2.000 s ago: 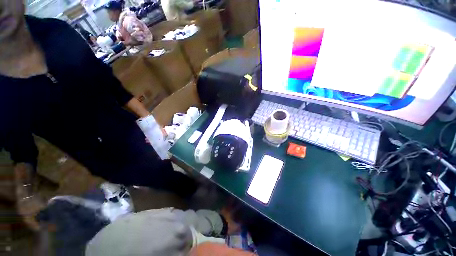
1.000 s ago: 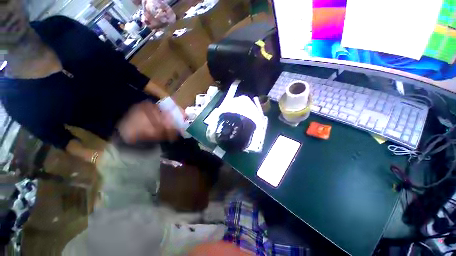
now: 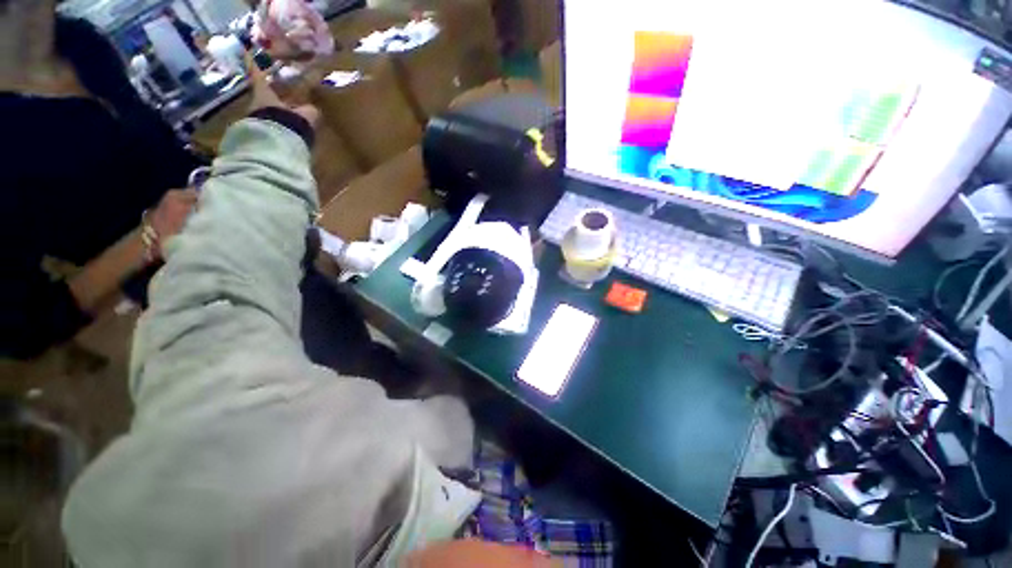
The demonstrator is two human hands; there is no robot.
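Note:
My left arm, in a grey-green sleeve, reaches up and away at the left. My left hand [image 3: 272, 98] is small at its end, with a finger extended and nothing visible in it. My right hand is not in view. On the green desktop [image 3: 655, 405] stands a white dome camera [image 3: 483, 283] with a black ball face and LEDs. A smartphone [image 3: 557, 351] with a bright white screen lies to its right. A white roll on a yellow-rimmed roll [image 3: 589, 246] and an orange-red case [image 3: 626, 296] are behind the phone.
A person in dark clothes [image 3: 94, 211] stands close at the left. A black box [image 3: 488, 150], a white keyboard [image 3: 705, 266] and a large monitor [image 3: 766, 100] line the back. Tangled cables [image 3: 854, 355] fill the right. Cartons [image 3: 444, 83] stand beyond the desk; another person [image 3: 292, 28] is farther off.
My left hand was blurred near the other person's hand one second ago; it is now extended up and away. The view has shifted, bringing more cables into sight. The desk things keep their places.

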